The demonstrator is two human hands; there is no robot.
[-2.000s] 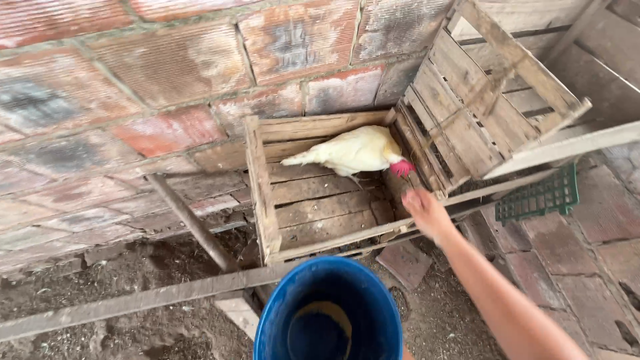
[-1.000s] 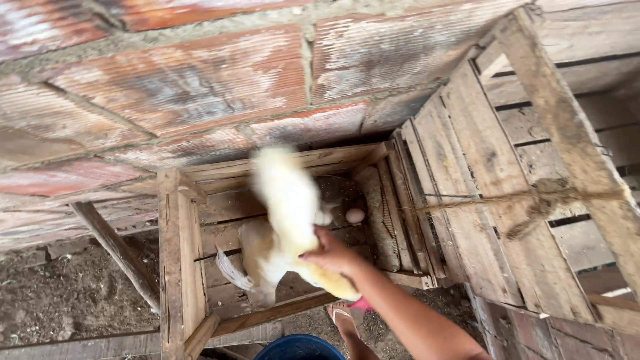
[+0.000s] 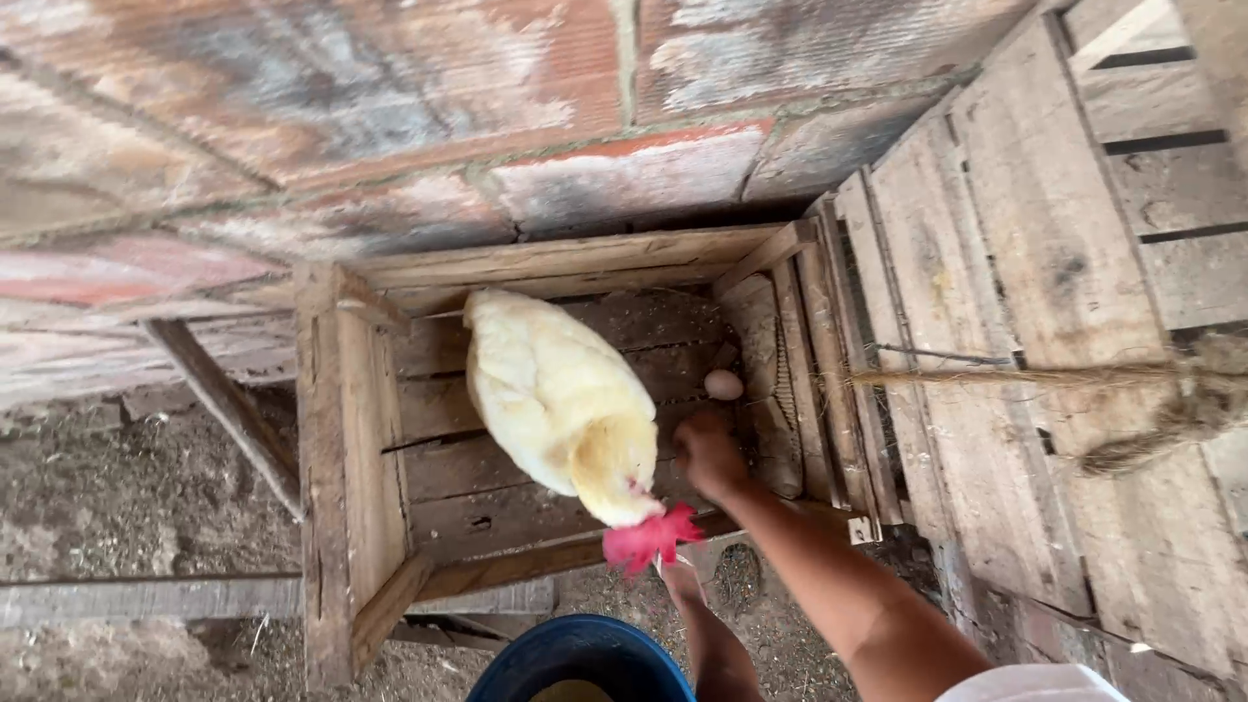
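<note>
My right hand reaches into a slatted wooden crate, knuckles up and fingers curled downward. Its fingertips are hidden, so whether it holds anything cannot be told. Just beyond it a light brown egg lies on the slats near the crate's right end, beside a piece of worn, ribbed material. A white hen with yellowish neck feathers stands left of my hand, its red comb over the near edge. Below the crate is a blue bucket with something yellowish inside. My left hand is out of view.
A brick wall runs behind the crate. Right of it stands another slatted wooden crate, with frayed rope across it. A wooden pole leans at left, and a horizontal beam crosses the dirt floor. A lower leg shows beside the bucket.
One second ago my right hand was at the hen; now it is apart from the bird and near the egg. The hen has turned and settled left of my hand. The view has come closer.
</note>
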